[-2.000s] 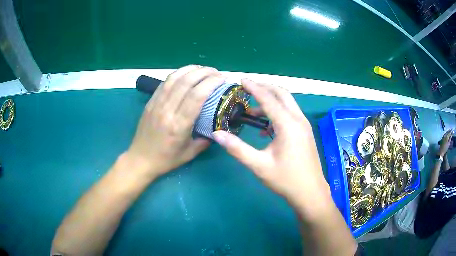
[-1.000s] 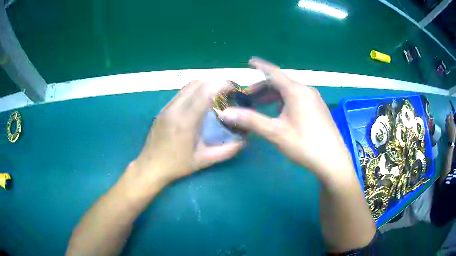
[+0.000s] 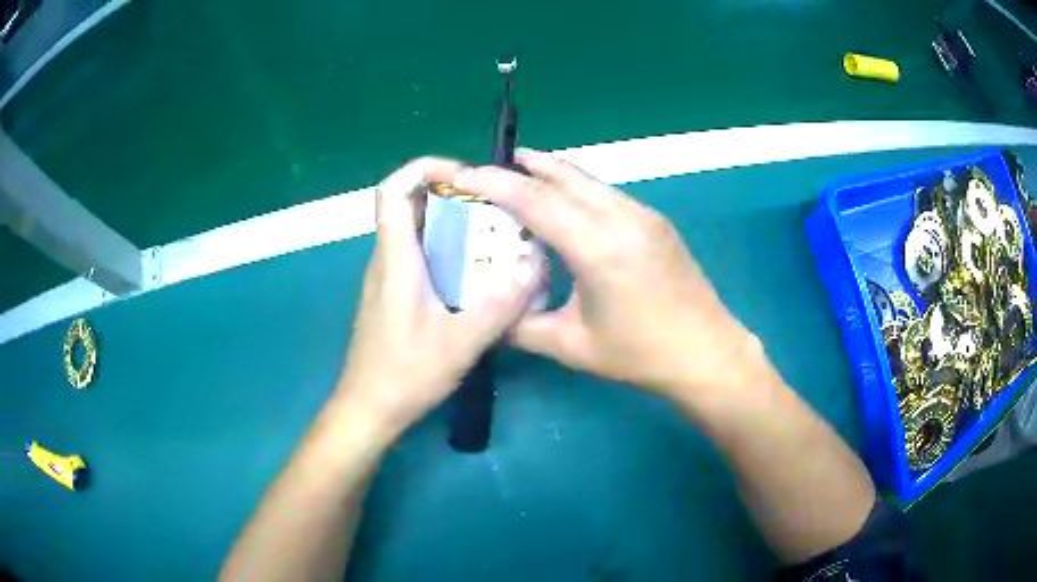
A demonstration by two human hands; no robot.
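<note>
A microphone body is held upright in front of me, with its grey shell side on the left and a white panel with small brown-gold holes facing me. Its thin black neck points away, with a tiny pale plug at the tip. The black handle points toward me. A gold ring shows partly at the neck end. My left hand grips the left side, thumb on the panel. My right hand grips the right side. The fingers hide much of the body.
A blue bin of gold and pale rings stands at the right. A loose gold ring and a yellow and black tool lie at the left. A pale metal rail crosses behind. A yellow cylinder lies on the green belt beyond.
The microphone has turned from sideways, its neck now pointing away and its handle toward me. The white panel has come into view. Both hands have shifted their hold. The camera view has moved right.
</note>
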